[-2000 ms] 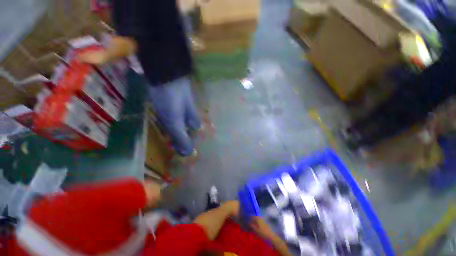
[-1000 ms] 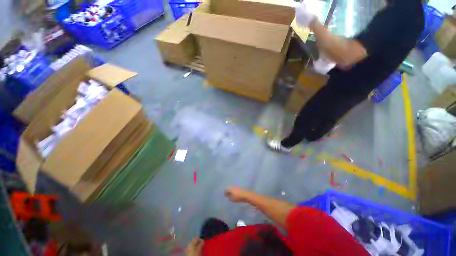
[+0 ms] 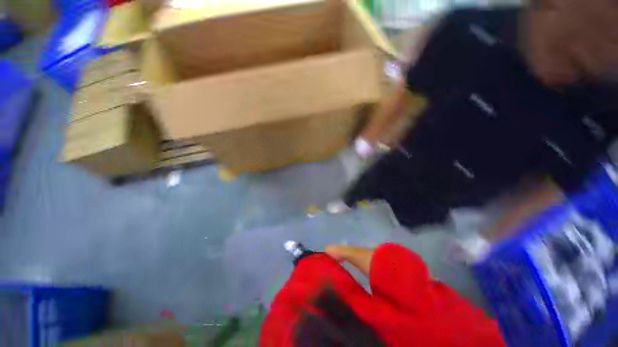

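Note:
The view is blurred. My right hand [image 3: 343, 253] reaches from a red sleeve at the bottom centre; its fingers are not clear and I see nothing held in it. My left hand is not in view. A large open brown carton [image 3: 271, 98] stands ahead at the upper centre, beyond my hand, and looks empty where its inside shows. A blue crate [image 3: 518, 295] filled with white and dark units stands at the lower right, apart from my hand.
A person in black [image 3: 488, 115] leans across the right side, one hand beside the blue crate. A smaller carton [image 3: 101, 139] adjoins the large one. Another blue crate [image 3: 71, 312] is at the lower left. More blue crates stand at the upper left.
The view has moved closer to the large carton and the person in black, who now bends by the crate. The carton of white pieces has left the view. My right arm is drawn in closer.

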